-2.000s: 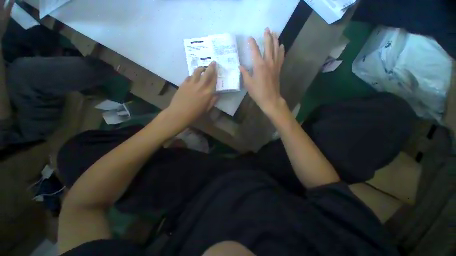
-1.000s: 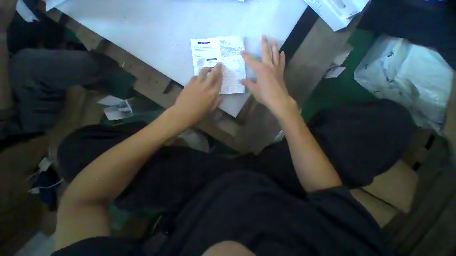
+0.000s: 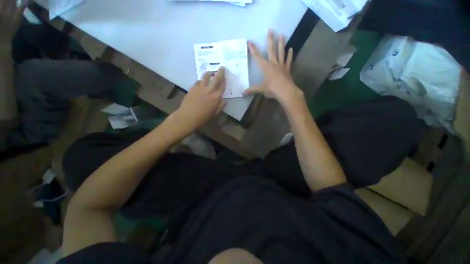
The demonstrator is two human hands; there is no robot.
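A white leaflet with dense small print (image 3: 234, 64) lies flat on the white table top (image 3: 154, 38), near its front corner. My left hand (image 3: 205, 98) rests on the leaflet's lower left part, with fingertips pressing on it. It grips nothing that I can see. My right hand (image 3: 275, 72) is spread at the leaflet's right side, with the thumb at its lower right edge and the other fingers on the table. It holds nothing.
White printed pieces (image 3: 337, 13) lie at the table's right edge. More white papers (image 3: 211, 1) show at the top edge. A plastic bag (image 3: 412, 77) is on the green floor at right. Another person's leg (image 3: 67, 85) is at left. Paper scraps (image 3: 121, 115) lie below the table.
Both hands stay around the leaflet. My right hand's fingers have spread wider, its thumb lower by the leaflet's edge. More of the papers at the top edge has come into view.
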